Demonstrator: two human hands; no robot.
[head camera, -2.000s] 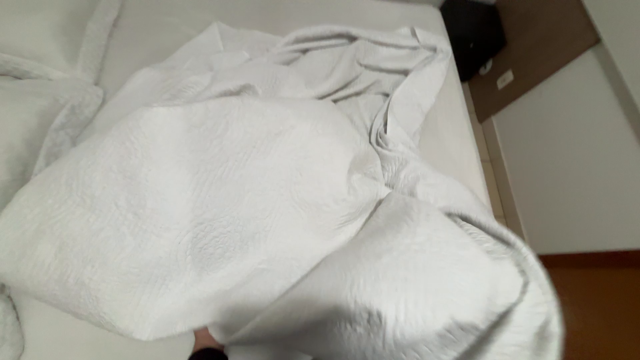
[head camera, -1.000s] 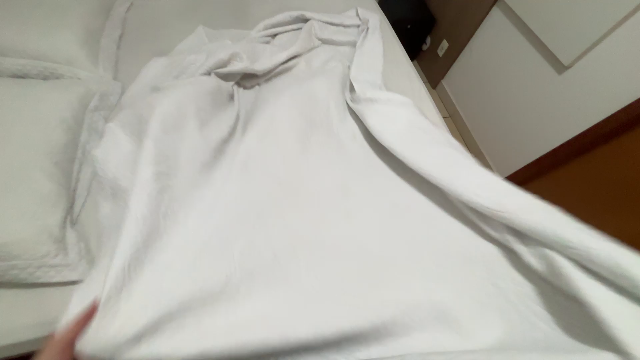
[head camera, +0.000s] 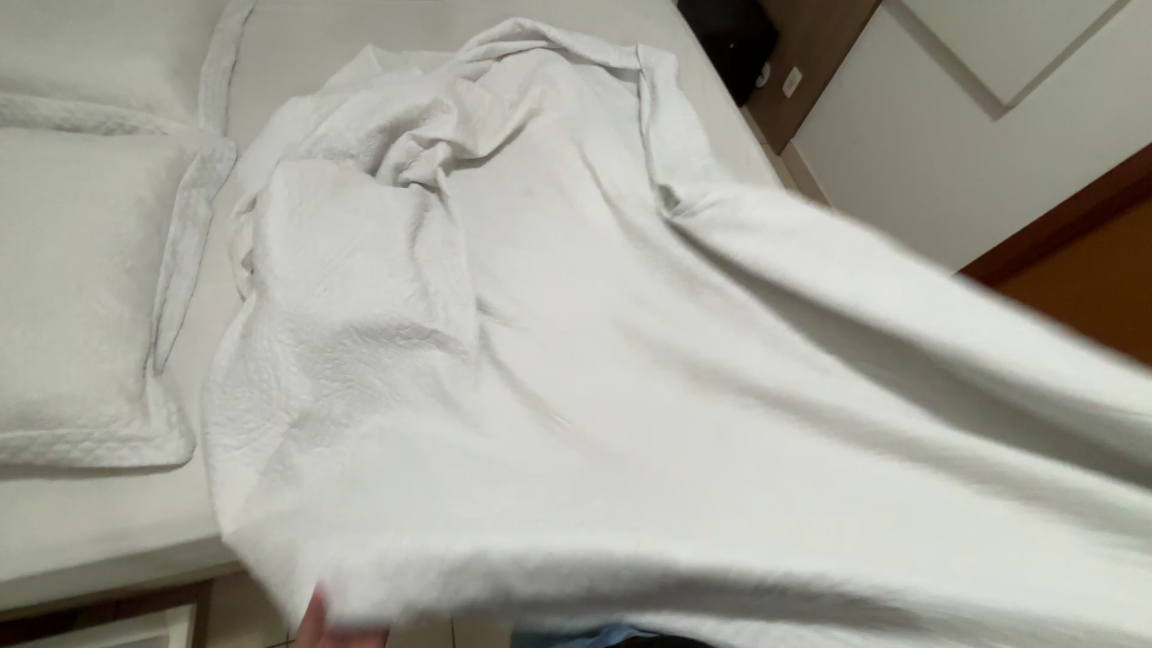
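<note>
A white quilted bedspread [head camera: 576, 342] lies partly bunched on the bed, its near part lifted and stretched toward the bottom and right of the view. At the bottom edge, my left hand [head camera: 337, 625] holds the near left edge of the bedspread, with the fingers partly covered by cloth. My right hand is not in view; the cloth runs out past the right edge. Behind, the bedspread is rumpled in folds over the pale sheet [head camera: 360, 22].
White pillows with quilted borders [head camera: 81, 288] lie at the left. Beyond the bed stand a black object [head camera: 733, 40] and a brown panel with a socket [head camera: 792, 81]. A white wall panel [head camera: 945, 135] is at the right. Tiled floor [head camera: 243, 607] shows below the bed.
The bedspread's near part has spread out and been pulled toward the right, and its bunched folds have shifted. My left hand stays at the bottom with the cloth's edge.
</note>
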